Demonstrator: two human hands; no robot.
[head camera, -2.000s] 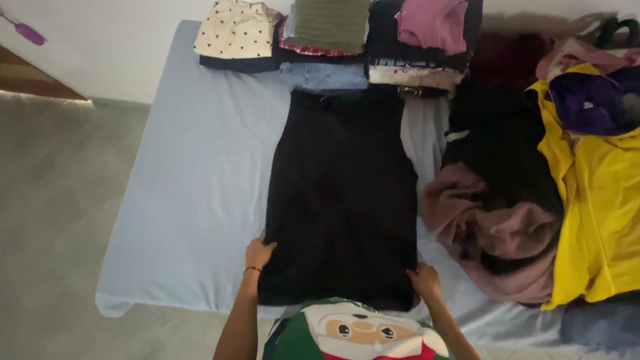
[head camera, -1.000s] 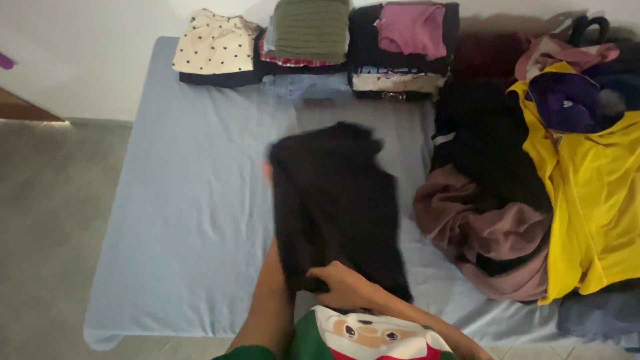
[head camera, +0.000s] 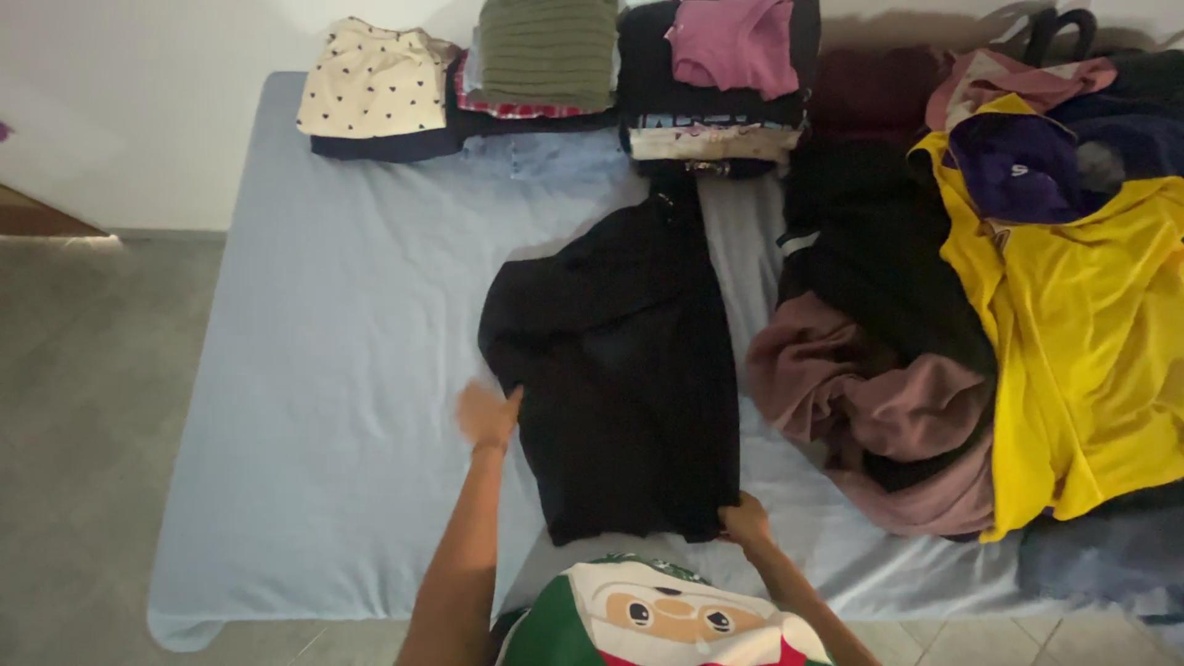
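A black garment (head camera: 629, 370) lies in front of me on the blue bed sheet (head camera: 342, 388), its upper left part folded inward and its top reaching the clothes stacks. At its left edge is my left hand (head camera: 488, 413), somewhat blurred, with the thumb against the cloth; whether it grips is unclear. My right hand (head camera: 744, 520) pinches the garment's lower right corner.
Along the wall stand folded stacks: heart-print cream shorts (head camera: 375, 83), a green ribbed garment (head camera: 548, 51) and a pink top (head camera: 735, 46). At right lie a mauve garment (head camera: 888, 416), a yellow jersey (head camera: 1091, 351) and a purple cap (head camera: 1013, 166).
The black garment was spread flat, then bunched up between my hands; now it lies stretched out again with its upper left folded in. My hands have moved apart since a second ago.
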